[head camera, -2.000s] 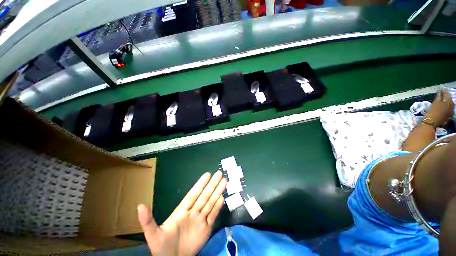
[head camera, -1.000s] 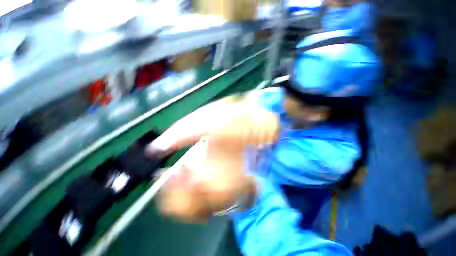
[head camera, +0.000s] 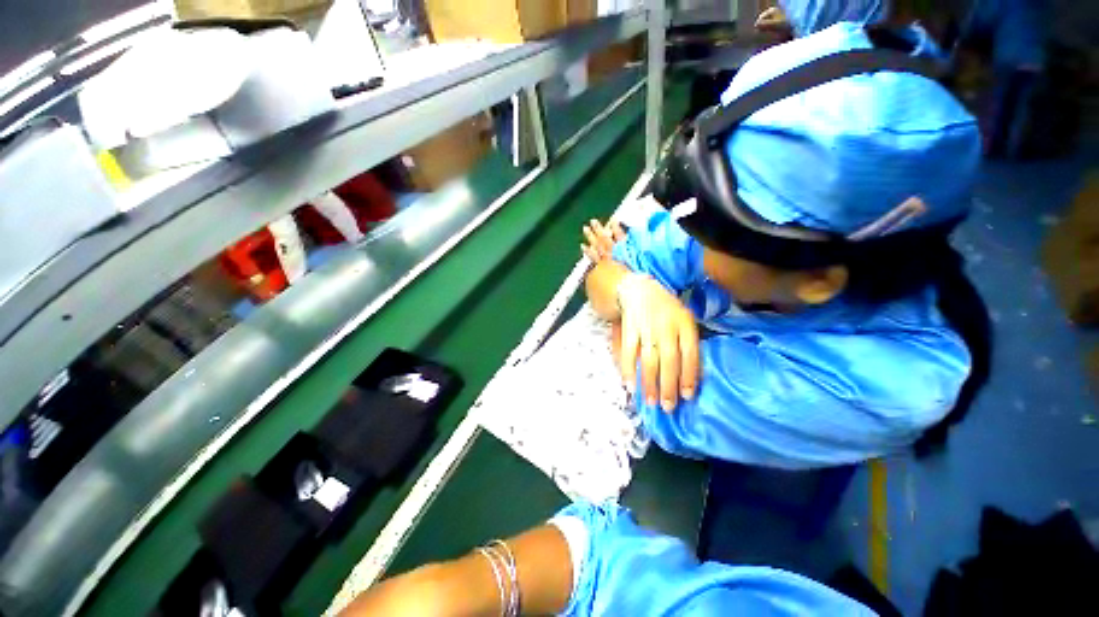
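Black open boxes (head camera: 316, 482) with white adapters and coiled cables stand on the green belt at lower left. Black lids (head camera: 256, 530) lie beside them. A crumpled white bag (head camera: 566, 404) lies on the bench right of the rail. My right forearm (head camera: 464, 591), with thin bracelets and a blue sleeve, crosses the bottom edge; its hand is cut off by the frame. My left hand is out of the picture.
A person in a blue cap and smock leans at the bench on the right, one hand resting on the other arm, beside the bag. A grey overhead shelf (head camera: 398, 103) runs along upper left. A whitish rail (head camera: 416, 500) borders the belt (head camera: 506, 283).
The view has swung right, away from the carton and loose adapters. My left hand has left the picture. The blurred hands over the rail are gone; the neighbour's arms now rest folded.
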